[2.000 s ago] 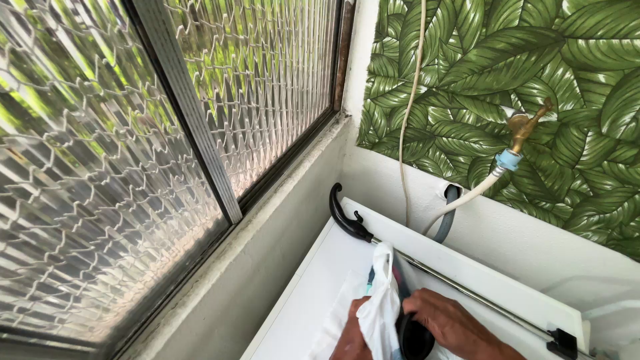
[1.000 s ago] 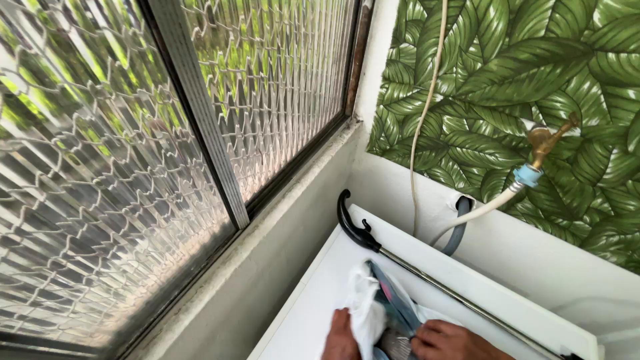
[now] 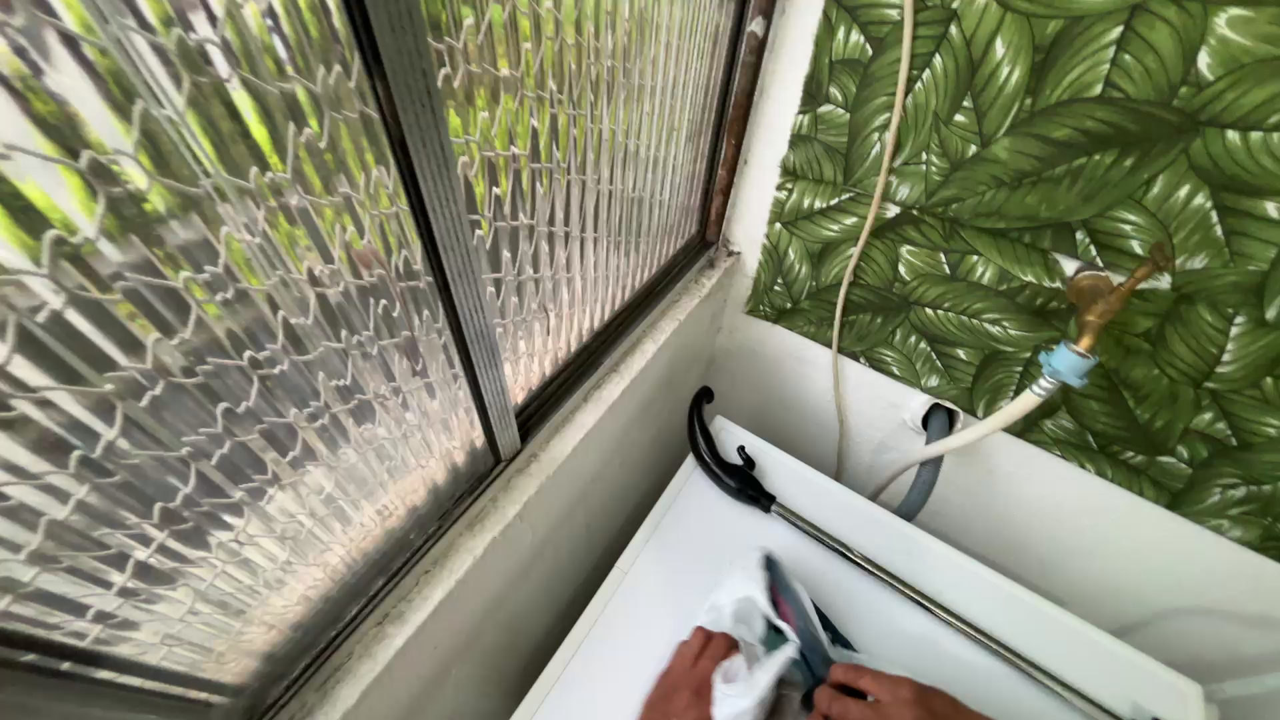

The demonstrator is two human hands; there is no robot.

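At the bottom of the view my left hand (image 3: 690,675) grips the side of a crumpled white plastic bag (image 3: 745,640). My right hand (image 3: 880,695) is closed on something dark at the bag's right side; what it is cannot be told. A dark blue-grey item with a bit of pink (image 3: 790,605) stands up out of the bag, between the hands. Both hands are over the white top of an appliance or cabinet (image 3: 640,610). Behind them lies a metal rod (image 3: 900,585) with a black hooked plastic end (image 3: 725,475). The lower parts of both hands are cut off by the frame.
A window with textured glass and wire mesh (image 3: 250,350) and its sill (image 3: 560,420) run along the left. On the leaf-patterned wall is a brass tap (image 3: 1100,305) with a pale hose (image 3: 960,438). A grey corrugated hose (image 3: 930,465) and a thin cord (image 3: 870,220) are behind the white top.
The dark round object seen by my right hand two seconds ago no longer shows clearly. The blue-grey item now stands out of the bag's mouth. The view has shifted somewhat.
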